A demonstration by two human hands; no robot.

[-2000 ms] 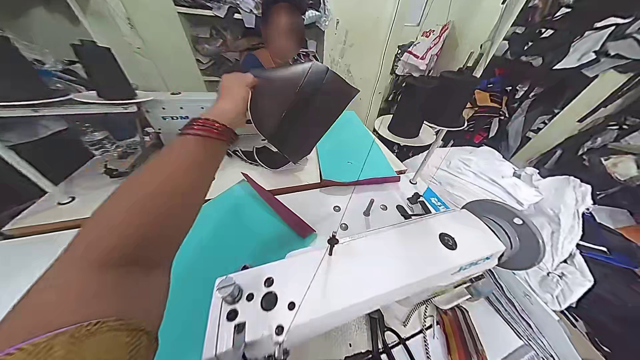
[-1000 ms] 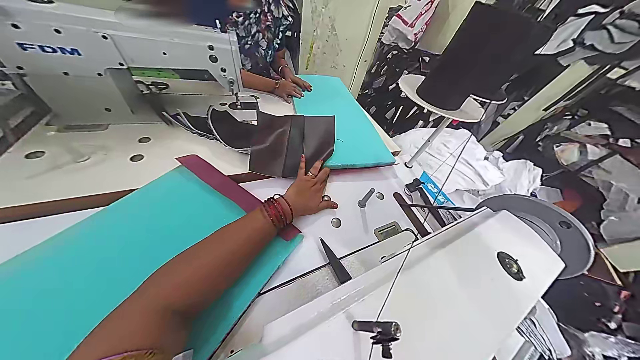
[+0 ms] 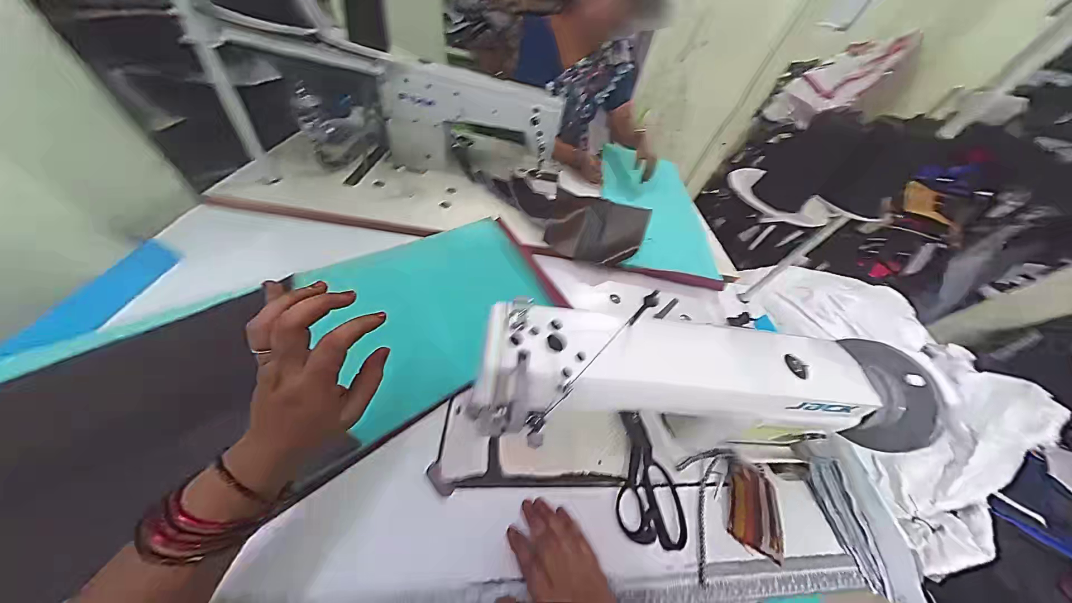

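My left hand (image 3: 306,368), with red bangles at its wrist, is raised with bent, spread fingers at the edge between a dark brown panel (image 3: 126,410) and a teal panel (image 3: 410,293). Whether it touches either cannot be told. Flat on the white table before the machine lies my right hand (image 3: 557,553), holding nothing. Black-handled scissors (image 3: 645,494) lie right of it, beside folded striped fabric strips (image 3: 754,508). The white Jack sewing machine (image 3: 670,356) stands beyond the right hand, its needle end next to the teal panel. A dark brown piece (image 3: 596,228) rests on the far table.
Across the table, a co-worker's hands (image 3: 624,159) rest on another teal panel (image 3: 662,209), beside a second sewing machine (image 3: 469,117). White cloth (image 3: 963,419) is heaped at the right. A blue strip (image 3: 92,293) lies at the left, and dark scraps fill the right background.
My left hand has let go of the dark brown piece, which stays on the far table, and come back to the near panels. My right hand has come into view. The view has shifted.
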